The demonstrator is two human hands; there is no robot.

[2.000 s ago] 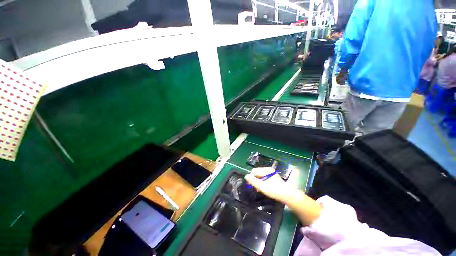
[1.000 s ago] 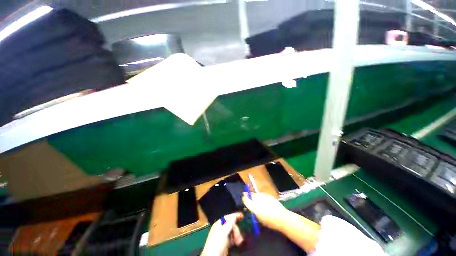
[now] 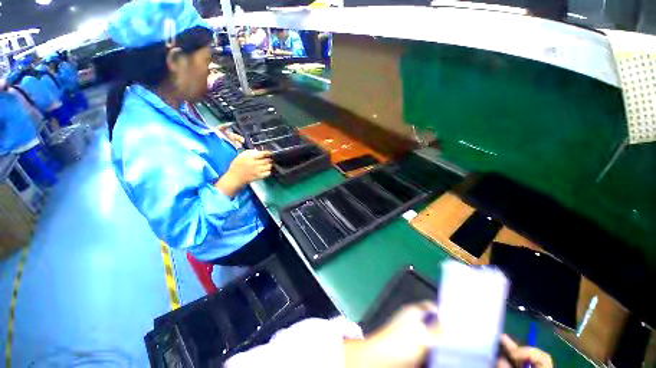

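Observation:
A pale, blurred slab, apparently a phone with its screen lit [image 3: 471,313], is held upright at the bottom centre. My left hand [image 3: 399,338] grips its left edge. My right hand [image 3: 529,356] is at its right side, cut off by the bottom edge, with a blue pen [image 3: 532,333] between its fingers. Whether the right hand also touches the slab is unclear. A black tray [image 3: 403,291] lies behind my left hand, partly hidden.
Dark phones [image 3: 476,233] and a white pen [image 3: 588,315] lie on a wooden board [image 3: 440,215]. A filled black tray [image 3: 352,208] is on the green bench. A person in blue [image 3: 180,165] stands at left, hands on a tray [image 3: 298,164]. More trays [image 3: 230,316] are stacked lower left.
The view has swung left, bringing the neighbouring person and trays in. My hands have moved from over the wooden board, and the pale slab now shows clearly between them.

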